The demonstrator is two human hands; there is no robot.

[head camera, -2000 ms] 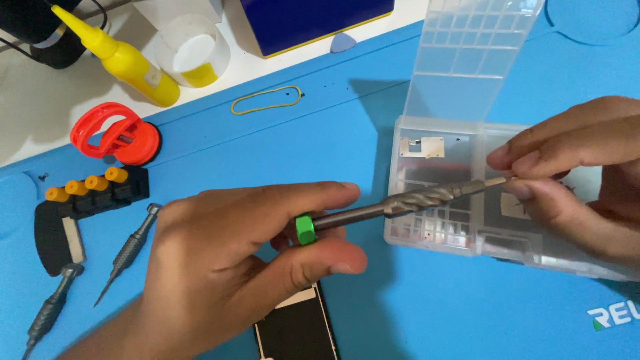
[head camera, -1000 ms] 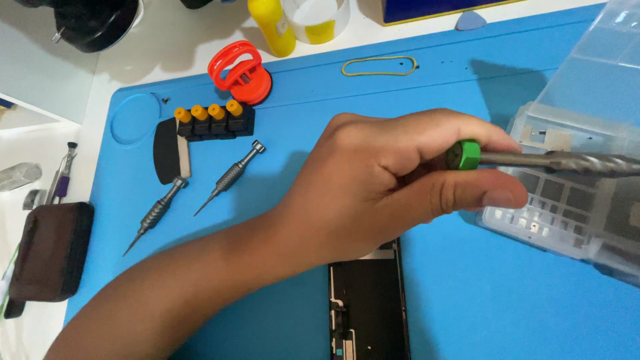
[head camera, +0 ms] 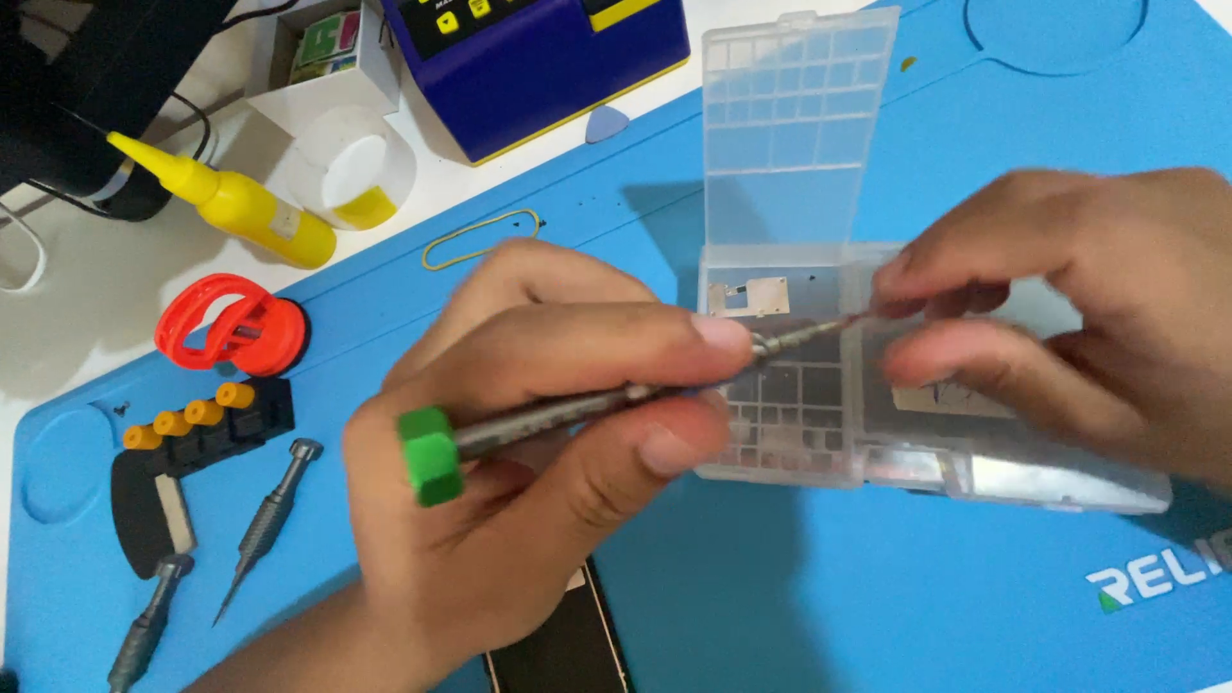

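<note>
My left hand (head camera: 539, 433) pinches a metal precision screwdriver (head camera: 549, 414) between thumb and fingers, its green hexagonal cap at the lower left. The screwdriver's slim end points right, to the fingertips of my right hand (head camera: 1020, 318). Those fingertips are at the tip; blur hides whether they grip it. Behind both hands lies an opened clear plastic compartment box (head camera: 852, 462) with its narrow lid (head camera: 789, 125) raised. A small metal shield plate (head camera: 770, 295) lies inside it. Below my left hand, an opened phone body (head camera: 563, 645) is partly covered by that hand.
Two grey screwdrivers (head camera: 265, 529) lie at left, near a black holder with orange knobs (head camera: 202, 414) and a red suction cup (head camera: 255, 337). A yellow rubber band (head camera: 481, 239), a yellow bottle (head camera: 260, 217), a tape roll (head camera: 356, 173) and a blue device (head camera: 549, 77) are farther back.
My left fingers have closed farther along the screwdriver's shaft, and its green cap has moved back toward my palm. The view has swung right since one second ago, bringing my right hand back into sight.
</note>
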